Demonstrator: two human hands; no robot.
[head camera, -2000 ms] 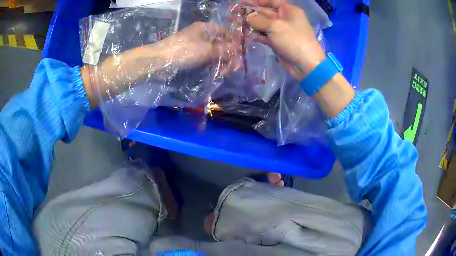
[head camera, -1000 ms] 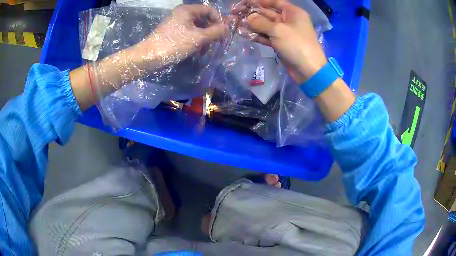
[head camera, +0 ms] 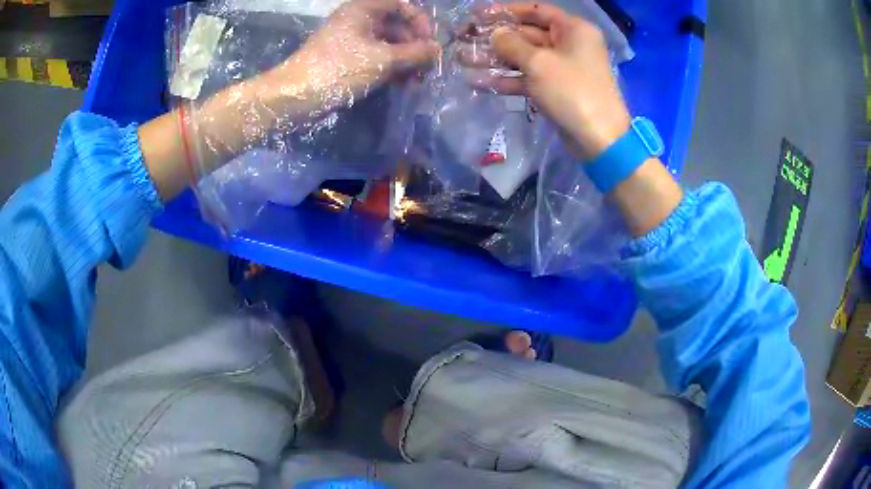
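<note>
A crinkled clear plastic bag [head camera: 315, 158] with a red seal line and a white label [head camera: 198, 57] lies over the blue tote [head camera: 401, 282]. My left hand [head camera: 368, 43] reaches inside this bag, seen through the film, its fingertips pinched at the top centre. My right hand [head camera: 554, 67] is just to the right, with thumb and fingers pinching the bag film. The two hands are close but apart. A small red-white mark [head camera: 496, 145] shows under the film below my right hand. Dark parts [head camera: 468, 229] lie beneath the bags.
A red patch [head camera: 378, 199] with bright glints shows in the tote. My legs are below the tote's near edge. A green arrow exit sign [head camera: 785, 229] is on the grey floor at right. A cardboard box [head camera: 850, 353] stands at the right edge. Yellow-black tape [head camera: 43, 72] is at upper left.
My left hand has moved up, away from its blurred position by my right hand. The bag's left side has shifted slightly right. The red-white mark has become clearly visible.
</note>
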